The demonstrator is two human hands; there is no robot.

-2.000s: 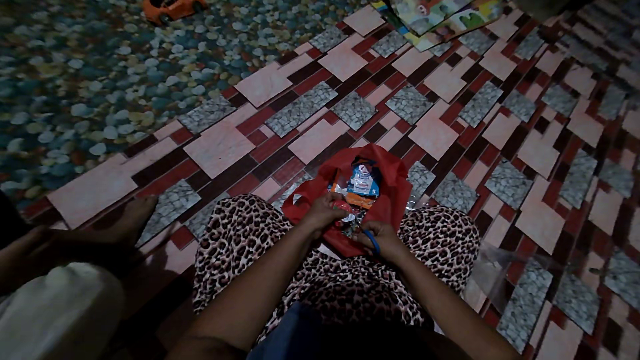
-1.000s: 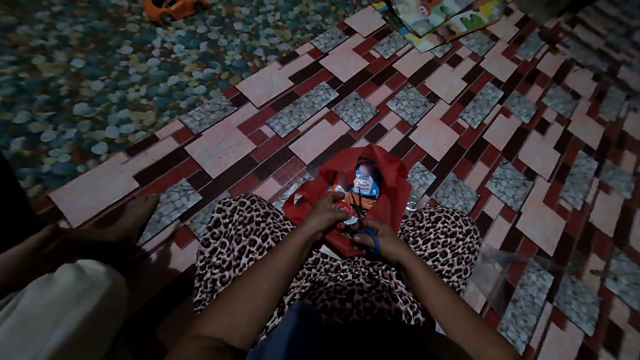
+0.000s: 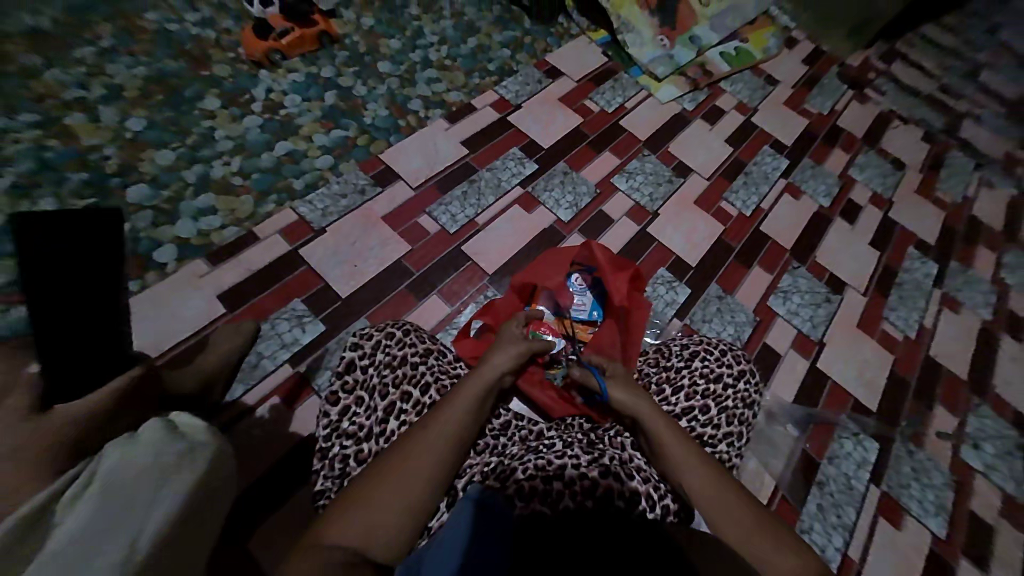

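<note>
A red fabric bag point(image 3: 616, 320) lies spread between my knees, with several small packets in it. One blue and white packet point(image 3: 585, 296) lies near its top, above an orange one point(image 3: 584, 330). My left hand point(image 3: 516, 344) pinches a small red and white packet point(image 3: 547, 334) at the bag's left part. My right hand point(image 3: 610, 386) holds scissors with blue handles point(image 3: 594, 382). Their dark blades point up over the packets, close to my left fingers. Whether the blades touch a packet is too dark to tell.
Another person's bare foot point(image 3: 210, 360) and pale-clothed leg point(image 3: 136, 496) are at left, beside a dark rectangular object point(image 3: 74, 296). An orange toy car point(image 3: 288, 38) stands on the pebble-patterned mat point(image 3: 200, 144). Colourful printed sheets point(image 3: 680, 48) lie at the top. Clear plastic point(image 3: 788, 432) lies at right.
The scissors' blades have turned to point up over the packets. At left, a dark rectangular object has come into view in front of the other person.
</note>
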